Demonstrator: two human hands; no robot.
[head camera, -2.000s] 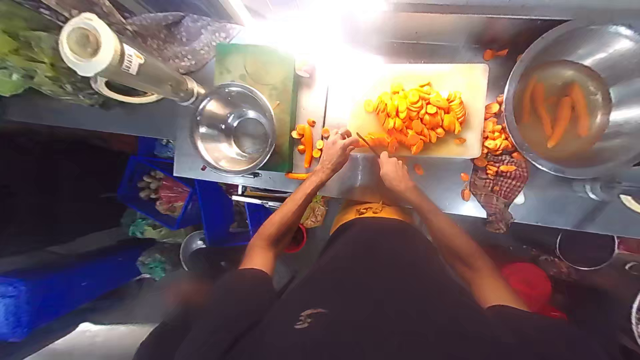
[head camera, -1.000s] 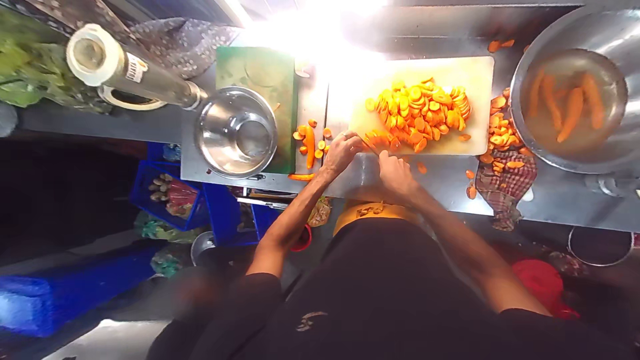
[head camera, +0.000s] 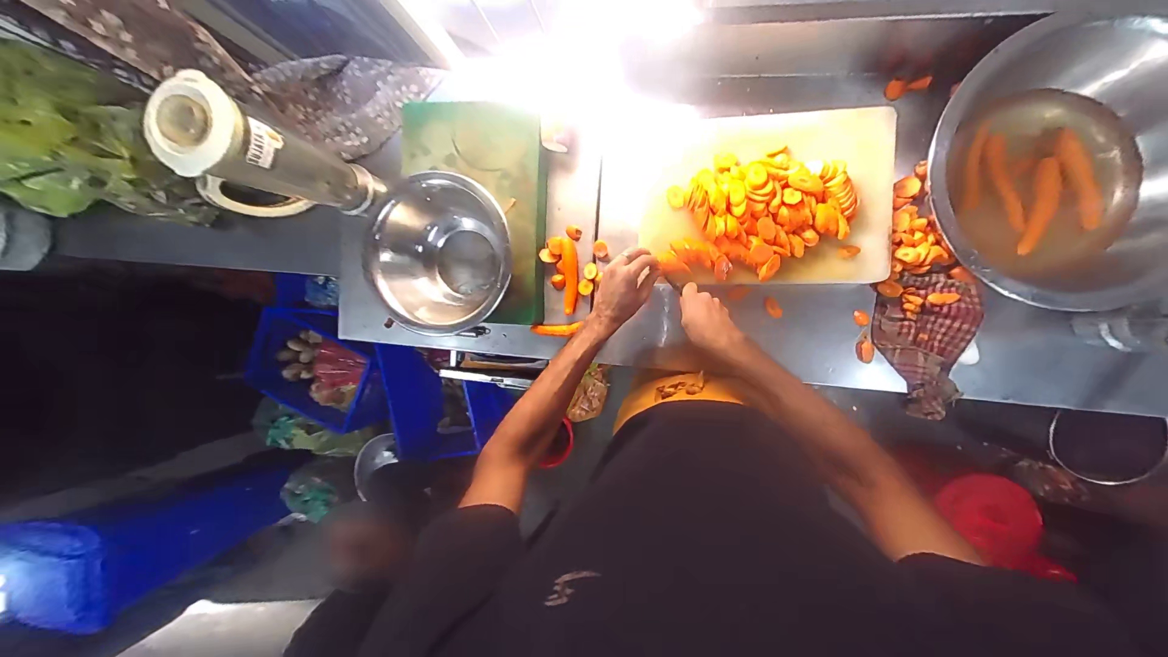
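My right hand (head camera: 708, 319) grips a knife (head camera: 673, 285) at the near left edge of a pale cutting board (head camera: 871, 196); glare and the hand hide most of the knife. Beside it, my left hand (head camera: 627, 285) holds a carrot (head camera: 673, 263) down on the board with bent fingers. A heap of carrot slices (head camera: 762, 205) covers the board's middle. Left of my left hand, carrot ends and a thin carrot piece (head camera: 570, 274) lie on the steel counter, beside a green cutting board (head camera: 525, 219).
A steel bowl (head camera: 379, 265) stands at the green board's left. At right, a large steel basin (head camera: 944, 228) holds several carrots (head camera: 1040, 205) in water. Carrot slices (head camera: 917, 239) and a checked cloth (head camera: 935, 333) lie beside it. Blue crates (head camera: 401, 392) stand below the counter.
Both hands stay at the near left edge of the pale board, with only small shifts. Nothing has plainly been picked up or let go.
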